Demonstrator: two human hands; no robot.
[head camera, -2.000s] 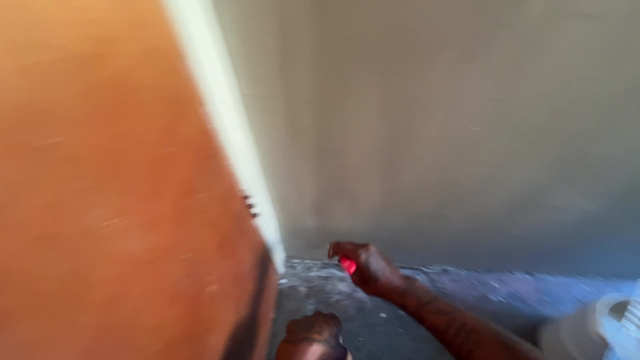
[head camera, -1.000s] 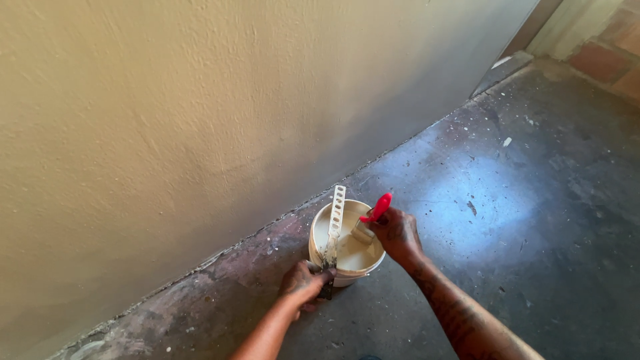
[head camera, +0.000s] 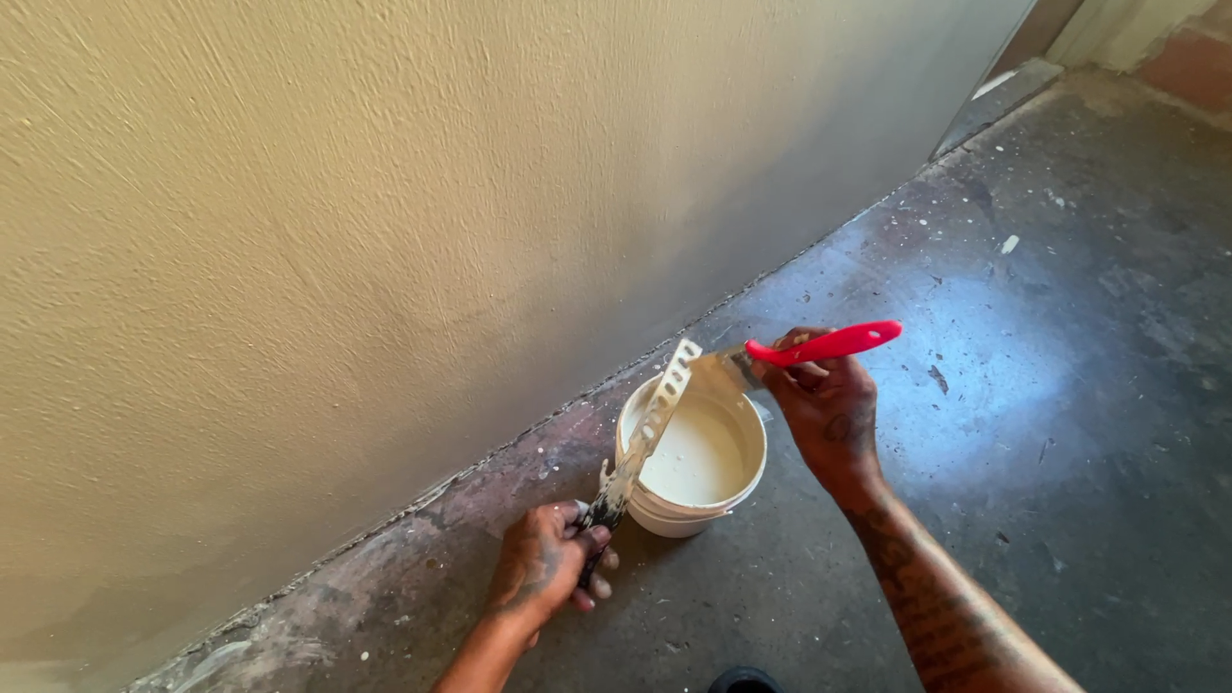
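A white plastic bucket (head camera: 674, 520) of cream paint (head camera: 701, 452) stands on the floor close to the wall. My left hand (head camera: 553, 563), at its lower left, grips the dark, paint-smeared handle of a flat strip with slots (head camera: 664, 399), which lies slanted over the bucket's left side. My right hand (head camera: 823, 399) holds a paintbrush by its red handle (head camera: 847, 342) at the upper right of the bucket. The brush's paint-coated bristles (head camera: 720, 369) are over the rim, at the slotted end of the strip; whether they touch it is hard to tell.
A beige textured wall (head camera: 385, 212) runs diagonally along the left, meeting the paint-spotted dark concrete floor (head camera: 962, 539). An opening with a sill (head camera: 996, 106) is at the upper right. A small dark round object (head camera: 746, 680) shows at the bottom edge.
The brush has come up out of the bucket, its bristles now at the strip's slotted end. Two seconds ago my right hand was low by the wall near an orange panel; the view has swung since.
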